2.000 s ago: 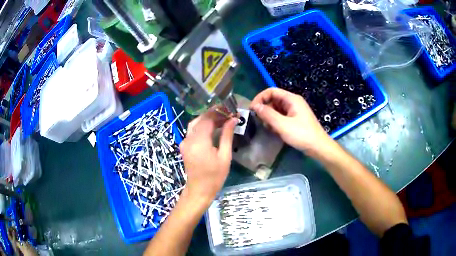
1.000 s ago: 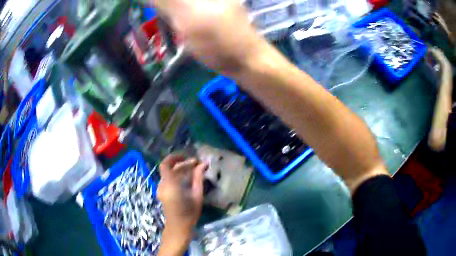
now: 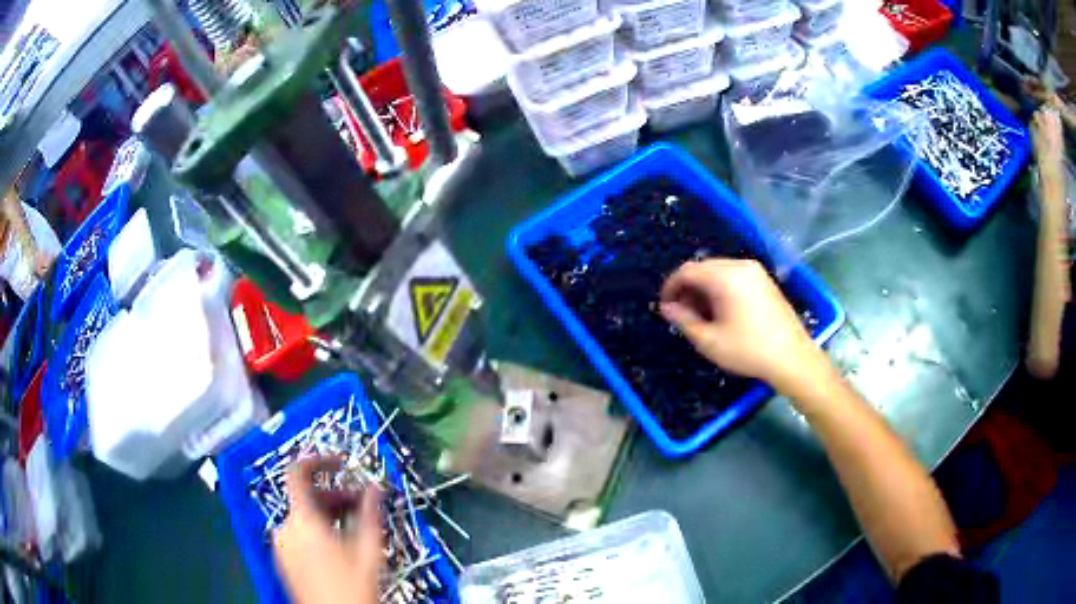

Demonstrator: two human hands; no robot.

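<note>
My left hand [image 3: 333, 531] is over the blue tray of pins [image 3: 242, 478], its fingers among the silvery rods; it is blurred, and a hold on a pin cannot be made out. My right hand [image 3: 741, 321] is over the blue tray of black rings [image 3: 675, 445], fingertips curled together at the rings; whether they pinch one is hidden. Between the trays, the silvery fixture block [image 3: 517, 419] with a dark hole sits on the grey base plate [image 3: 569, 454], with no hand at it. The green hand press [image 3: 283, 142] stands behind, its head with a yellow warning label [image 3: 437, 309] over the plate.
A clear plastic box [image 3: 673, 566] with pins is nearest me. Stacked labelled containers [image 3: 578, 100] and a clear bag [image 3: 785, 148] are beyond the ring tray. A small blue tray [image 3: 970, 212] is far right, near another person's arm [image 3: 1048, 260]. A red bin [image 3: 271, 336] and white containers [image 3: 165, 366] are left.
My right hand has come down from the upper area near the press to the ring tray. My left hand has moved from the fixture to the pin tray. The view has shifted.
</note>
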